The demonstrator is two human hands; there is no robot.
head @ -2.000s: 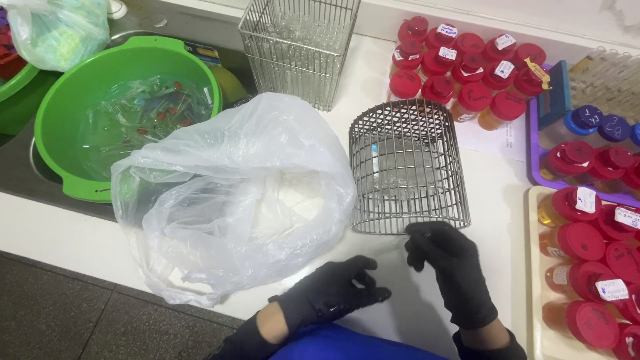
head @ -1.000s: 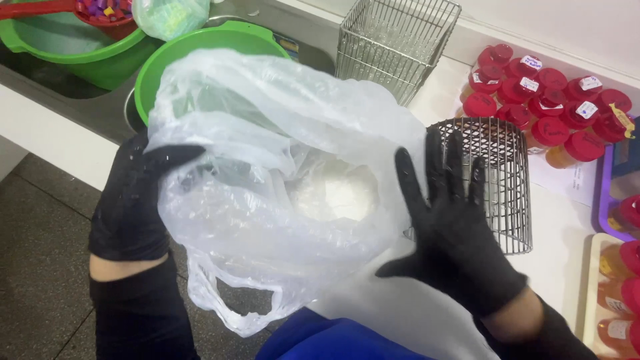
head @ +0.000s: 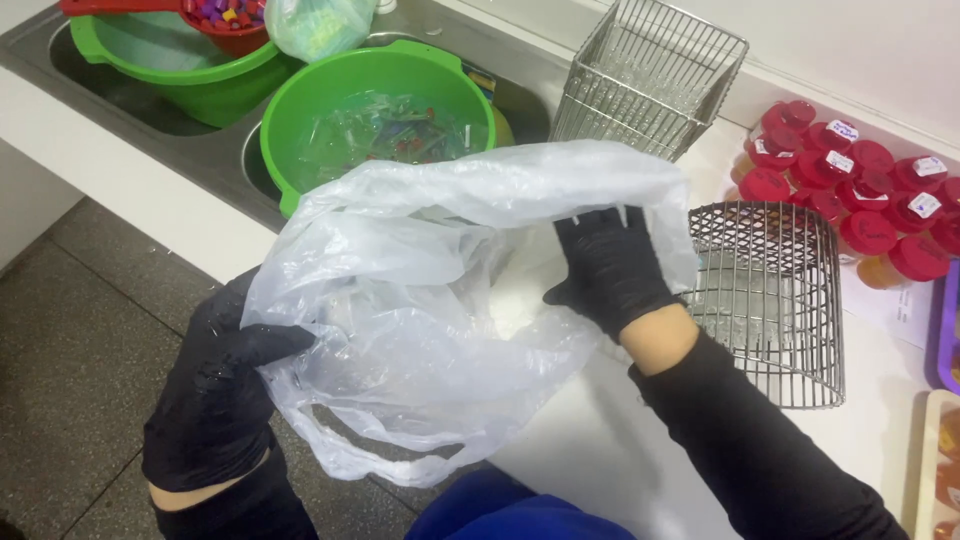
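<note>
A translucent white plastic bag (head: 420, 300), its mouth spread wide, hangs partly over the counter's front edge with white material visible inside. My left hand (head: 225, 382), in a black glove, grips the bag's left rim between thumb and fingers. Inside the mouth on the right is my black-gloved right hand (head: 611, 262), fingers spread against the plastic; its fingertips are partly covered. Just right of the bag, a rounded wire basket (head: 772, 300) holds clear glass-like pieces. Behind it stands a square wire basket (head: 652, 75) of clear tubes.
Behind the bag, a green basin (head: 375, 56) of liquid and small tubes sits in the sink (head: 247, 142). Another green basin (head: 180, 90) carries a red strainer (head: 244, 37) of coloured caps beside a tied bag (head: 319, 26). Red-lidded jars (head: 866, 232) crowd the right, near a purple tray (head: 945, 330).
Both hands have come up from the counter's front edge to the bag, which is now lifted and spread. My left hand has closed on its rim; my right has gone inside. The view has shifted left.
</note>
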